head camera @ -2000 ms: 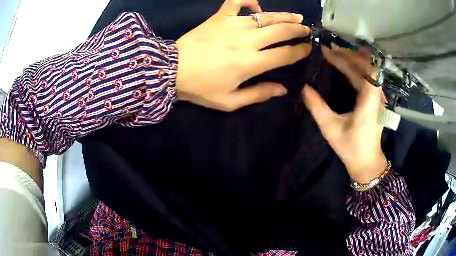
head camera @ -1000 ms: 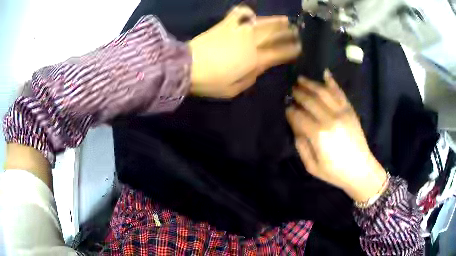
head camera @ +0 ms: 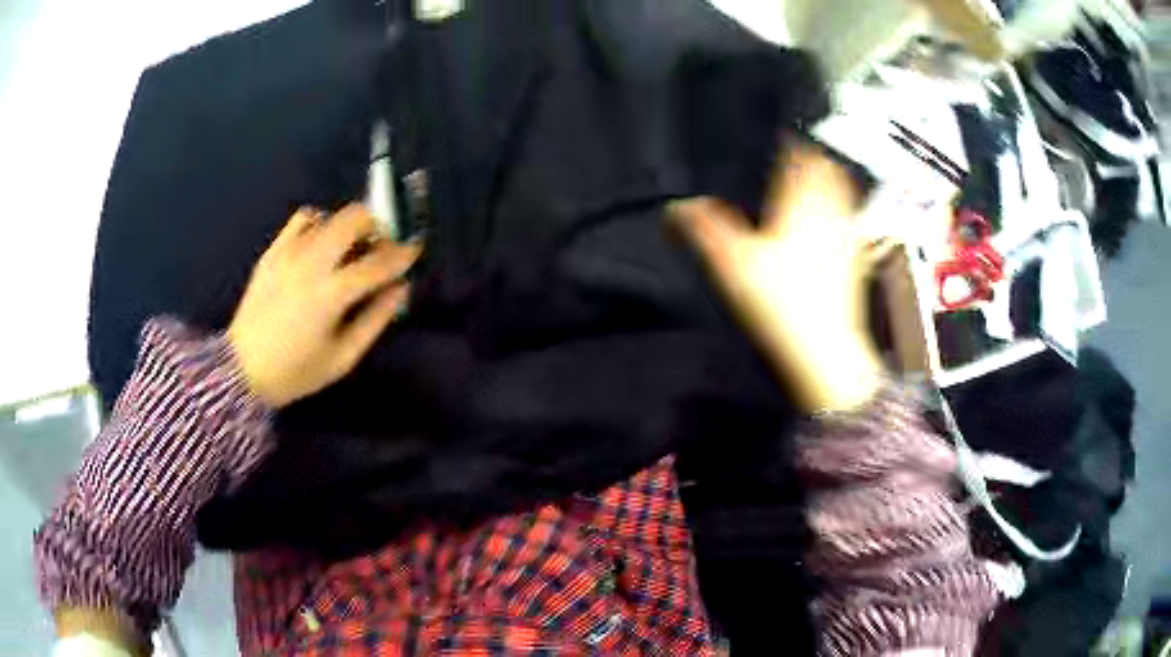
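A large matt black cloth [head camera: 565, 372] covers the table in front of me and hangs over my lap. My left hand [head camera: 315, 308] is on its left part, fingers curled, with the fingertips beside a slim pale piece [head camera: 381, 180] that I cannot identify. Whether the fingers pinch this piece or the cloth is unclear. My right hand [head camera: 796, 282] is blurred, at the cloth's right part, with thumb and fingers spread. A small whitish block [head camera: 438, 8] shows at the top edge.
Red-handled scissors [head camera: 971, 262] lie among black and white pieces at the right. A black heap [head camera: 1059, 430] with a white strap loop [head camera: 995, 494] is at the lower right. A red-navy check apron [head camera: 514, 584] covers my lap. A white table surface [head camera: 64, 193] shows at the left.
The view has shifted to the right, and the machine head has left the picture. My hands are now farther apart. My right hand has moved to the cloth's right side with its thumb spread.
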